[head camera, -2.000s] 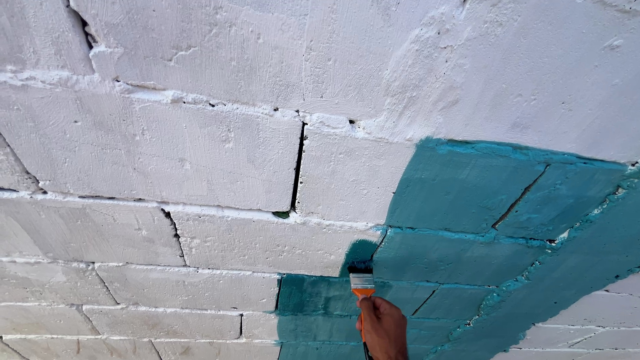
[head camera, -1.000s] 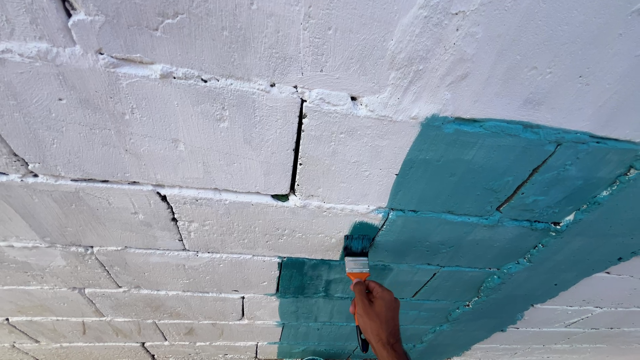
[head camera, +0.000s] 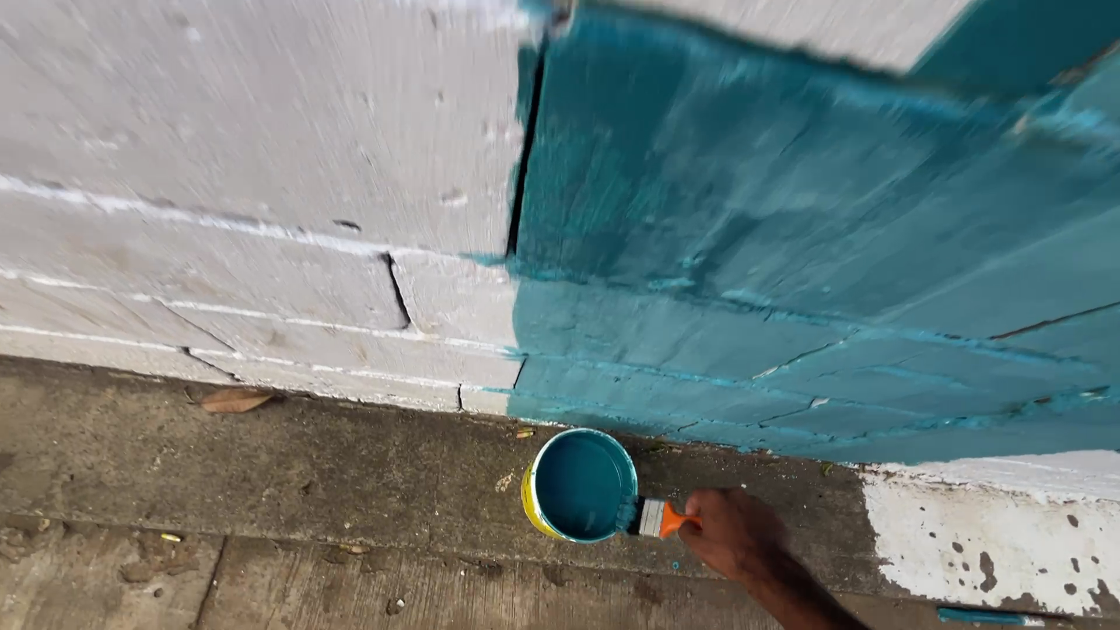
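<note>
My right hand grips the orange handle of a paintbrush at the lower middle of the view. The brush's bristles, coated in teal paint, are at the right rim of a paint bucket. This round bucket has a yellow outer side and holds teal paint. Above it rises a block wall, painted teal on the right and white on the left, with dark gaps at some joints. My left hand is out of view.
A concrete ledge runs along the wall's foot, with a dry brown leaf on it at the left. White paint covers part of the ledge at the right. A teal-coloured strip-like object lies at the lower right edge.
The view has tilted down to the wall's base. My right hand and the brush have moved from the wall to the bucket's rim. The block left of the earlier teal edge now lies out of view.
</note>
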